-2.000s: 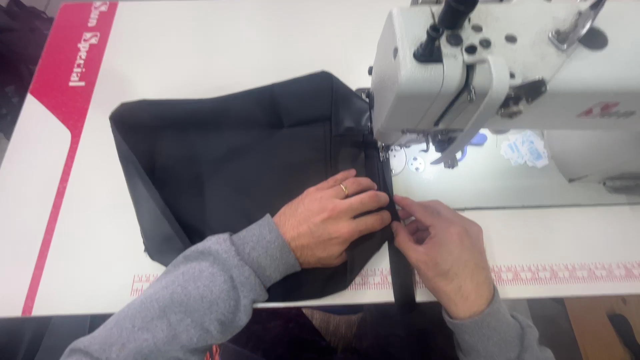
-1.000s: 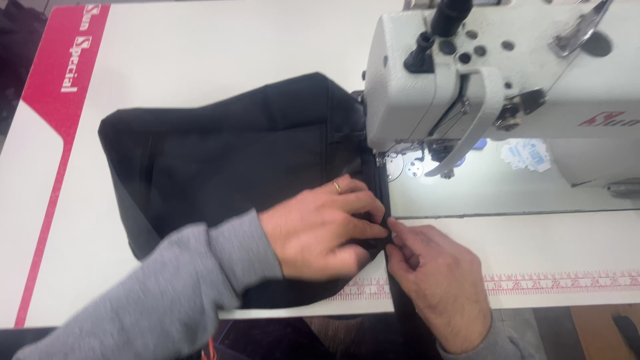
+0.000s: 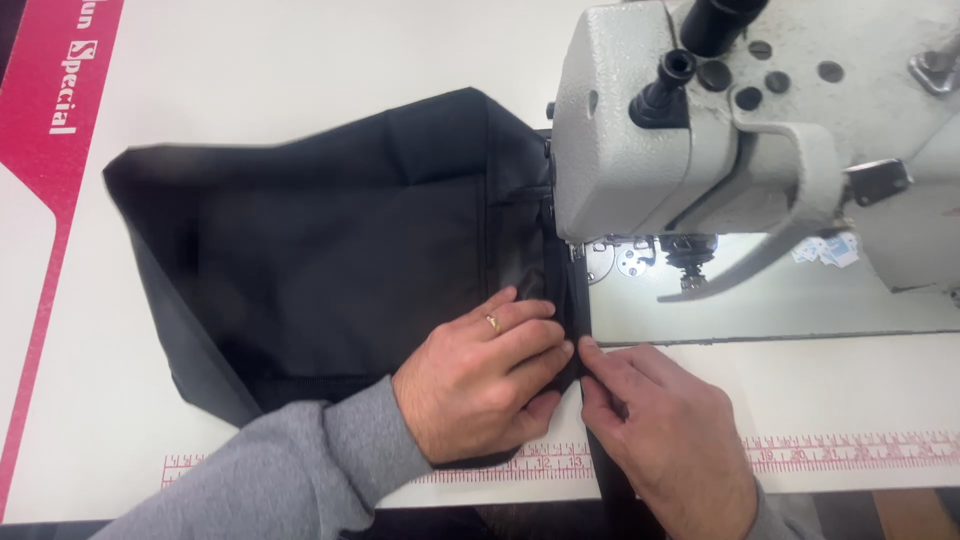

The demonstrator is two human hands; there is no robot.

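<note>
A black fabric piece [image 3: 337,262], shaped like a bag, lies on the sewing table, its right edge running under the head of a white sewing machine [image 3: 622,120]. My left hand [image 3: 487,375], with a ring on one finger, presses on the fabric close to that edge. Between the thumb and forefinger of my right hand [image 3: 660,427] is a black fabric strip [image 3: 581,300], which runs along the edge and hangs down over the table's front. The presser foot [image 3: 577,252] is partly hidden behind the machine head; the needle cannot be seen.
A red printed ruler scale [image 3: 847,452] runs along the front of the white table. The curved lever [image 3: 750,262] of the machine reaches down over its metal bed. Small printed stickers [image 3: 825,249] are on the bed, right of the lever. A red band marks the table's left side.
The view has moved a little. Both hands remain at the right edge of the black fabric, the right one on the strip. No other clear change shows.
</note>
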